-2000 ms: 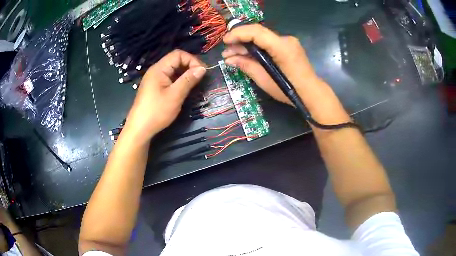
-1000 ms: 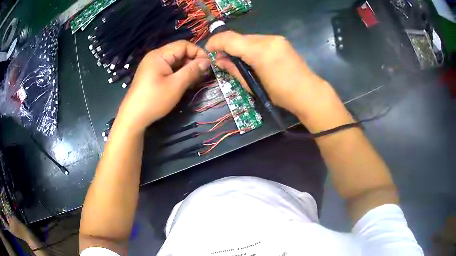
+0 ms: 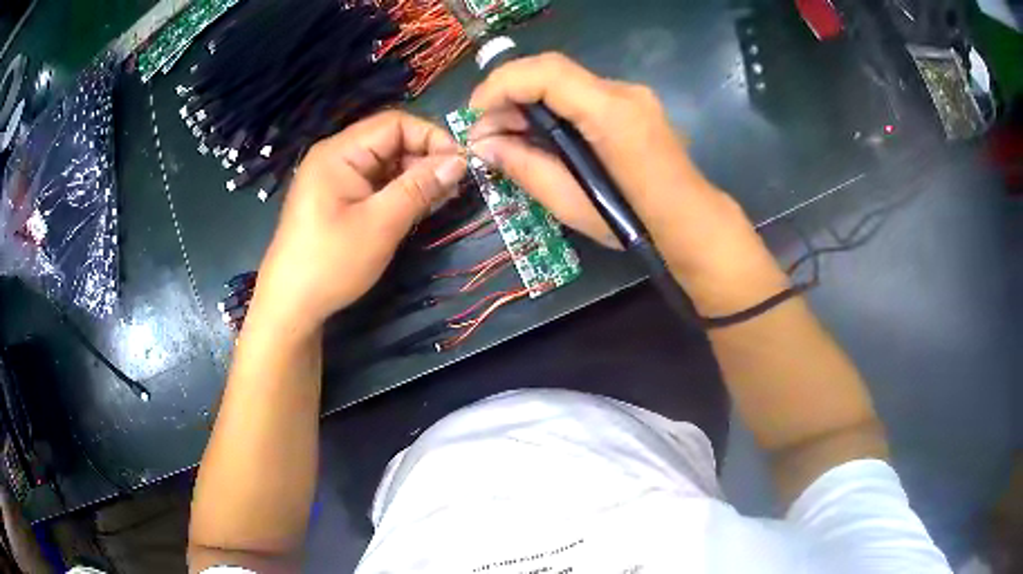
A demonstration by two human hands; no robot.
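A green PCB panel (image 3: pixel 524 233) lies near the table's front edge, with red-orange lead wires (image 3: pixel 477 269) running left from it to black cables (image 3: pixel 393 336). My left hand (image 3: pixel 370 207) pinches a thin lead wire between thumb and forefinger at the panel's far end. My right hand (image 3: pixel 606 157) holds the black soldering iron (image 3: pixel 591 177), its pale collar pointing away from me. The right thumb and a fingertip also meet the left fingertips at the wire. The wire's end is hidden by the fingers.
Finished cables (image 3: pixel 297 84) with dense orange wires lie at the back. A plastic bag of cables (image 3: pixel 62 202) is at left. A spare green panel (image 3: pixel 185 34) lies back left. A small tray (image 3: pixel 948 90) and a red piece (image 3: pixel 821 16) are at far right. Another person's arm shows at lower left.
My right fingertips have come to my left fingertips at the wire. The iron stays in my right hand. The whole view has shifted, with table things now farther left.
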